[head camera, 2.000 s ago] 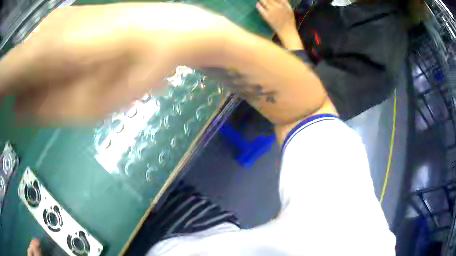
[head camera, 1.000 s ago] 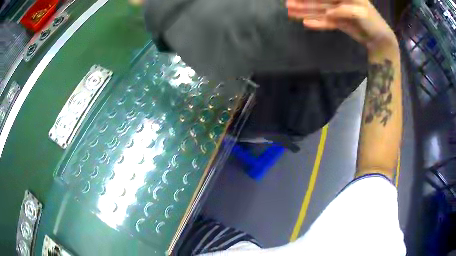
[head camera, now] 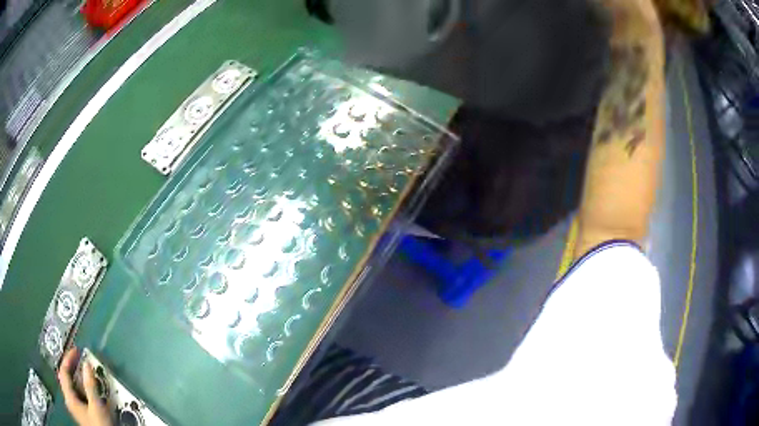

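Note:
My left hand (head camera: pixel 81 399) is at the lower left, with its fingers at the near end of a three-hole plate (head camera: pixel 150 416), one finger over its edge. The picture's bottom edge cuts off this plate. Another silver three-hole plate (head camera: pixel 71 301) lies just beyond my left hand. A large clear blister tray (head camera: pixel 179 287) with rows of round and crescent pockets lies on the green bench; some pockets near its right edge look brassy. My right forearm runs up past the top edge, so my right hand is out of view.
Another three-hole plate (head camera: pixel 198 110) lies beyond the tray, and part of one (head camera: pixel 35 403) shows at the far left. A pale strip (head camera: pixel 108 96) runs along the bench. A red bin (head camera: pixel 108 10) is at top left. A person in dark clothing (head camera: pixel 508 66) is beside the tray.
My right hand has left the picture over the top edge. My left hand has come into view at the near plate. The bench things have shifted right in the view.

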